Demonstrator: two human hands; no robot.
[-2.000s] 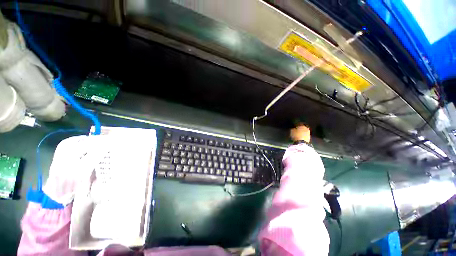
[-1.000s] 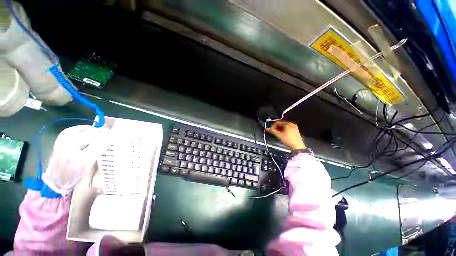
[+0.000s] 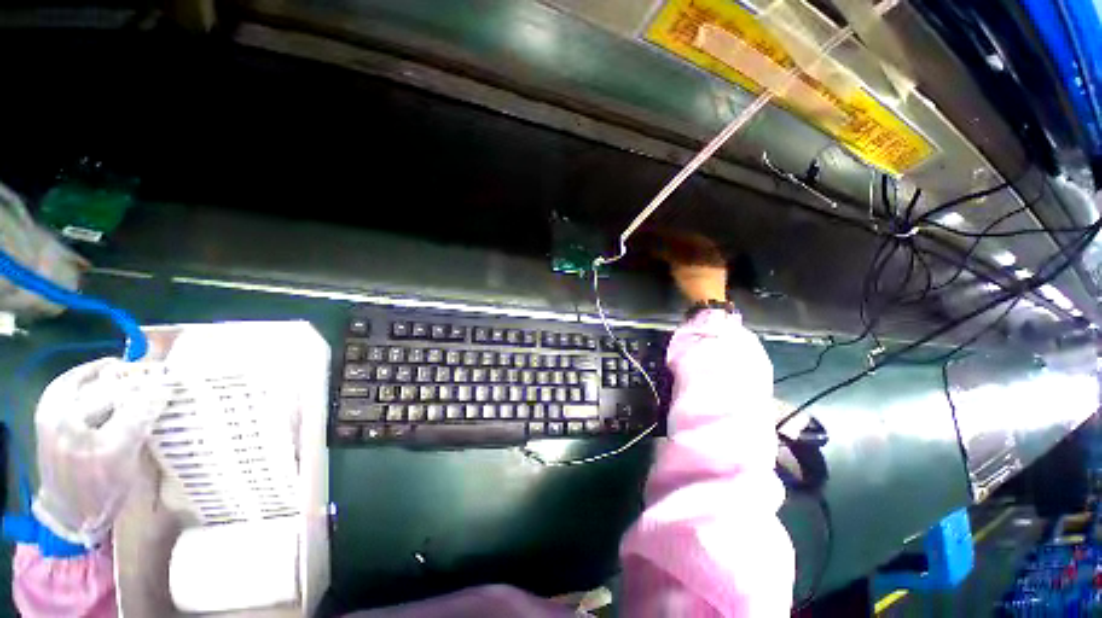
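Observation:
My left hand [image 3: 91, 441], in a white glove with a blue wrist strap [image 3: 42, 531], lies over the left side of a white box [image 3: 312, 447]. A label sheet [image 3: 230, 447] with rows of small dark print and a white rounded item [image 3: 236, 567] lie in the box. My right hand [image 3: 699, 268], bare with a dark bracelet, reaches over the dark ledge behind the keyboard; its fingers are blurred and dim, so I cannot tell what they hold. A small green circuit board [image 3: 573, 251] lies on the ledge to its left, beside the thin pale cable [image 3: 701, 157].
A black keyboard [image 3: 483, 380] lies right of the box. Another green board [image 3: 87, 208] is on the ledge at far left. Black cables [image 3: 900, 229] tangle at the right, and a black object [image 3: 807, 453] lies beside my right sleeve. A yellow label [image 3: 786, 79] is on the shelf.
My right hand has moved off the pale cable, to the right of it. A green board now shows at the cable's bend. The view has shifted, so the box and keyboard appear further left.

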